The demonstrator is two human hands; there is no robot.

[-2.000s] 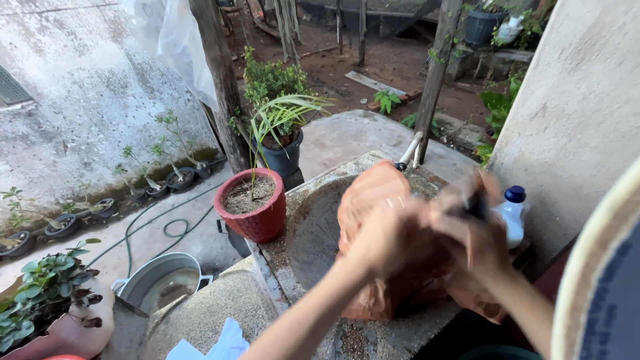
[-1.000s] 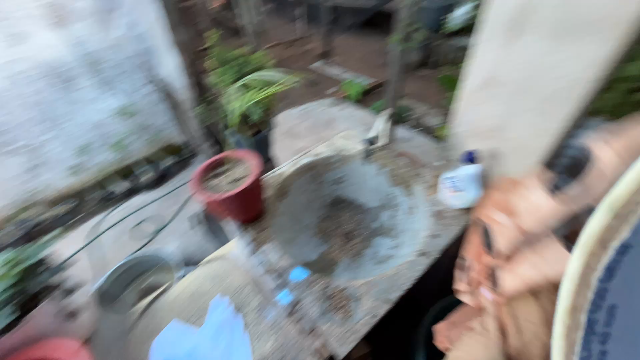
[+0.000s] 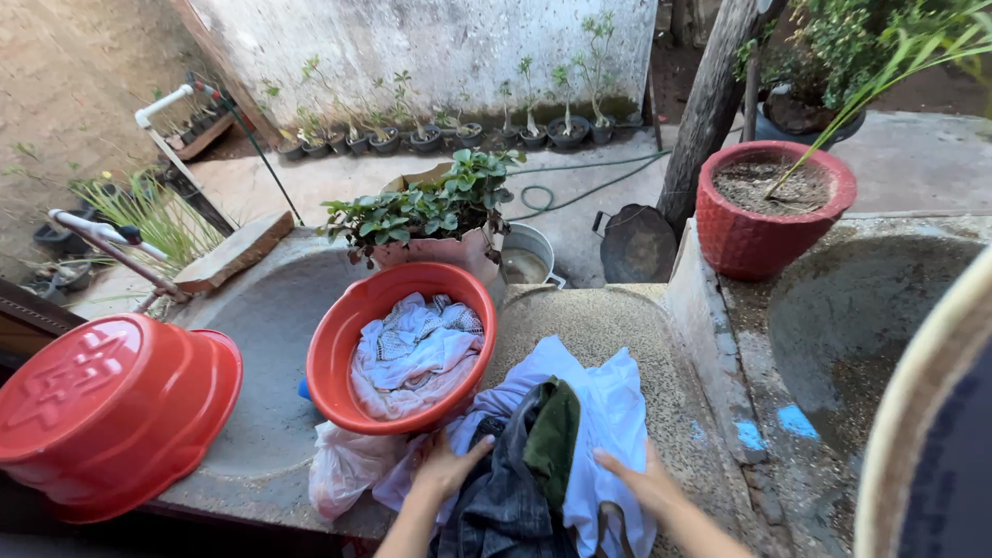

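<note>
My left hand (image 3: 451, 470) lies against the left side of a heap of clothes, its thumb spread from the fingers near the dark denim garment (image 3: 500, 496). On the heap's other side my right hand (image 3: 642, 482) touches the white cloth (image 3: 612, 418) with its thumb apart. A dark green cloth (image 3: 552, 434) rests between them, on top of the white one. Just beyond my left hand a red plastic basin (image 3: 325, 364) holds wet-looking white and patterned cloths (image 3: 418, 349). A tied plastic bag (image 3: 345, 469) sits beside it.
An overturned red basin (image 3: 116, 403) leans at the left of the concrete sink (image 3: 271, 349). The speckled washboard slab (image 3: 612, 333) lies under the clothes. At right are a red plant pot (image 3: 763, 225) and a second concrete basin (image 3: 837, 310). A leafy planter (image 3: 442, 248) stands behind.
The view has swung left. My hands, earlier on a brownish-orange bundle over the right concrete basin, are now at the heap of clothes; that bundle is out of view.
</note>
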